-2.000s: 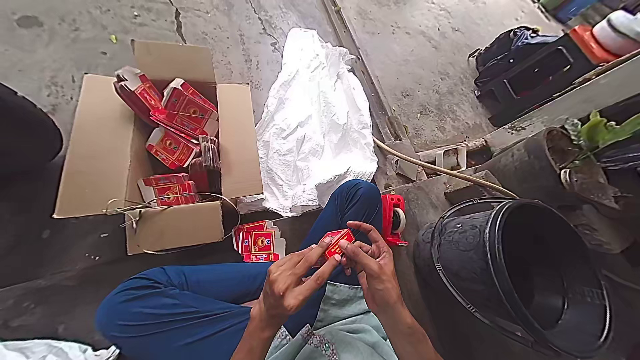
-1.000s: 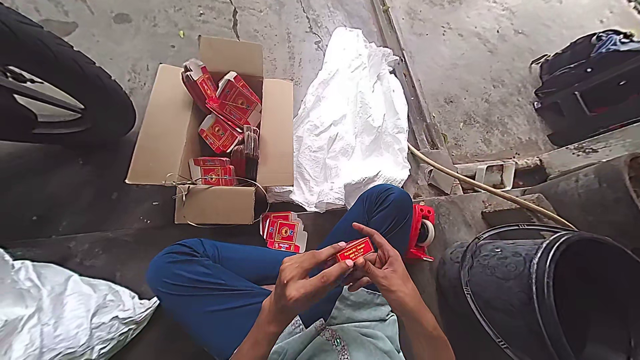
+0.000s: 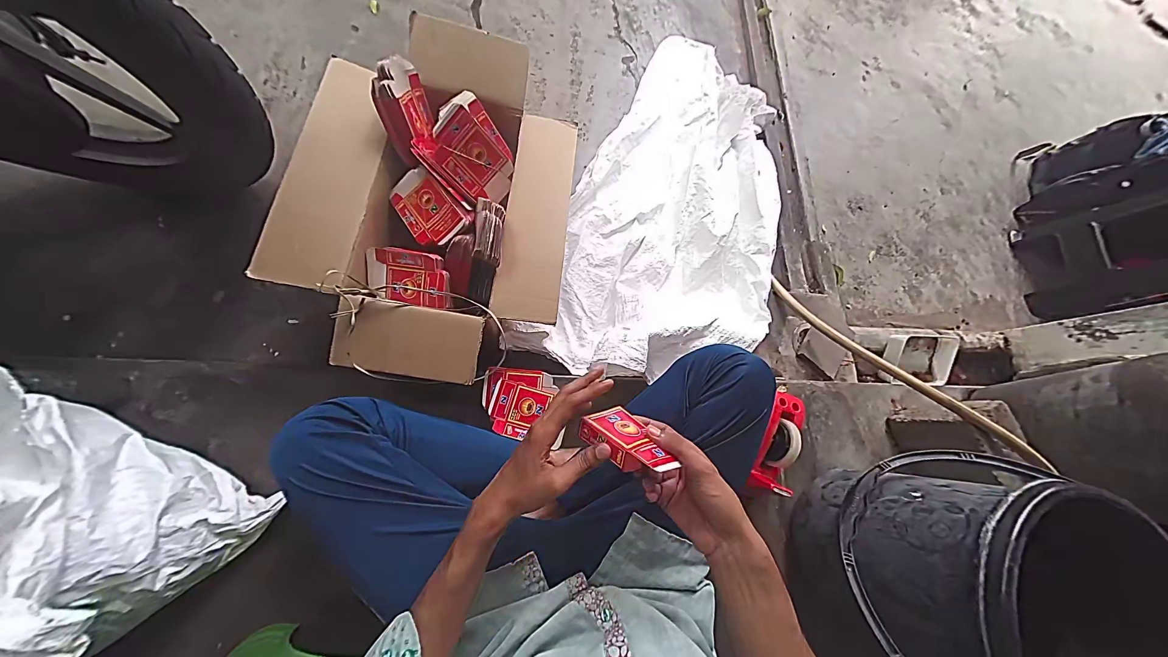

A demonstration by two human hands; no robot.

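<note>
My right hand [image 3: 684,474] grips a small red printed carton [image 3: 625,438] at its right end, above my crossed legs. One end flap of the carton shows a white edge. My left hand [image 3: 547,456] is at the carton's left side, fingers spread, with the thumb at its edge. Flattened red cartons [image 3: 520,401] lie on the floor just beyond my legs. An open cardboard box [image 3: 411,339] holds more flattened red cartons [image 3: 474,151], some in stacks. By my right knee stands a red tape dispenser [image 3: 777,443] with a roll in it.
A white woven sack [image 3: 675,210] lies right of the box, another [image 3: 100,520] at the left. A black bucket [image 3: 922,547] stands at the right, near a long thin pole [image 3: 903,374]. A vehicle tyre [image 3: 219,100] is at upper left, a black bag [image 3: 1095,219] at far right.
My left hand has opened from its pinch on the small carton, which my right hand now holds. More of the carton's printed faces show. The view has shifted left.
</note>
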